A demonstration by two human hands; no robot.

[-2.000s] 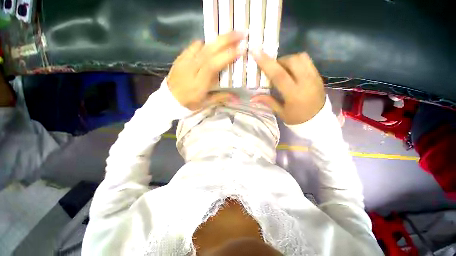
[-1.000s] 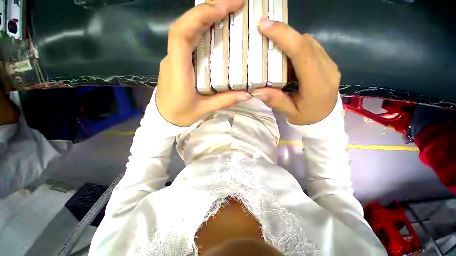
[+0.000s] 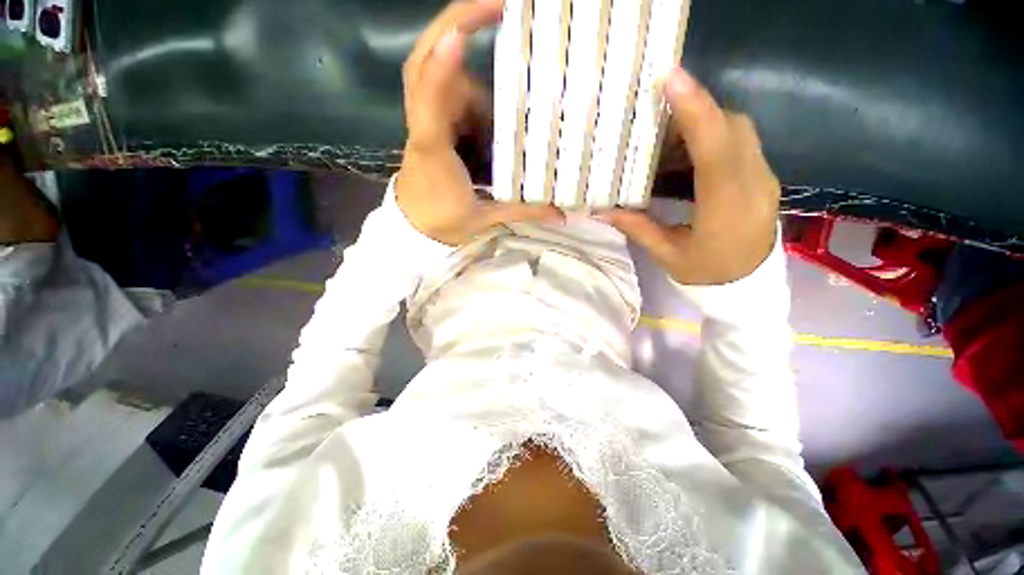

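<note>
Several white phones (image 3: 584,107) stand side by side on their long edges as one block at the top centre, over the front edge of the dark green bench mat (image 3: 281,79). Their far ends are cut off by the picture's top. My left hand (image 3: 444,140) is at the block's left side, its thumb along the near end and its fingers partly cut off by the top edge. My right hand (image 3: 719,180) holds the right side, fingertip on the outer phone and thumb at the near end.
Two white units with dark ovals (image 3: 52,20) lie at the far top left. A blue stool (image 3: 253,225) and a red stool (image 3: 870,264) stand below the bench. Another person's arm (image 3: 34,225) is at left and a red sleeve (image 3: 983,326) at right.
My hands came from on top of the phones to around their sides. Since a second ago the block has shifted right and my fingers have moved from its upper face to its sides.
</note>
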